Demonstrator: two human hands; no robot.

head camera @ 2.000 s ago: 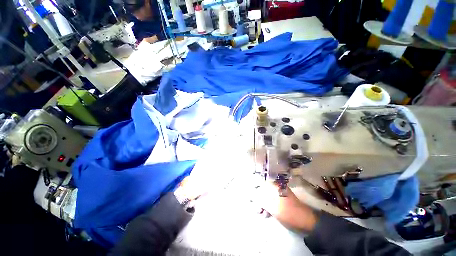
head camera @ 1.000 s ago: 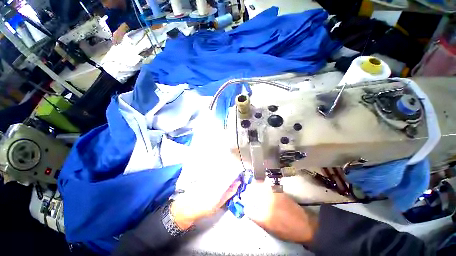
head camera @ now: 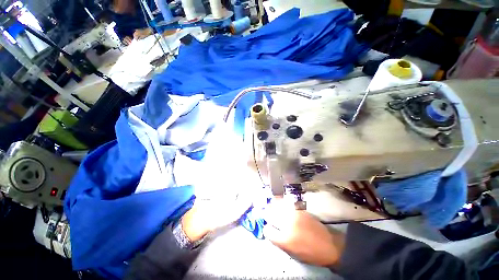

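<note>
A small blue piece (head camera: 253,224) shows between my two hands, just in front of the needle area of the cream-grey sewing machine (head camera: 361,142). My left hand (head camera: 210,219) is on its left, with fingers washed out by lamp glare. My right hand (head camera: 301,232) is on its right, close by the presser foot (head camera: 300,199), fingertips also lost in glare. The royal-blue garment (head camera: 120,219) with a pale inner side (head camera: 189,123) lies spread to the left of the machine head.
A blue garment pile (head camera: 262,60) lies behind the machine. A white thread cone (head camera: 386,79) stands behind the head. A light-blue rag (head camera: 429,197) hangs at its front. Another machine (head camera: 33,172) is at the left. A person's hand (head camera: 137,35) shows at the far upper left.
Since two seconds ago, my hands have come closer together and the small blue piece has come into view between them. Over the last second they have barely moved; the view has shifted slightly.
</note>
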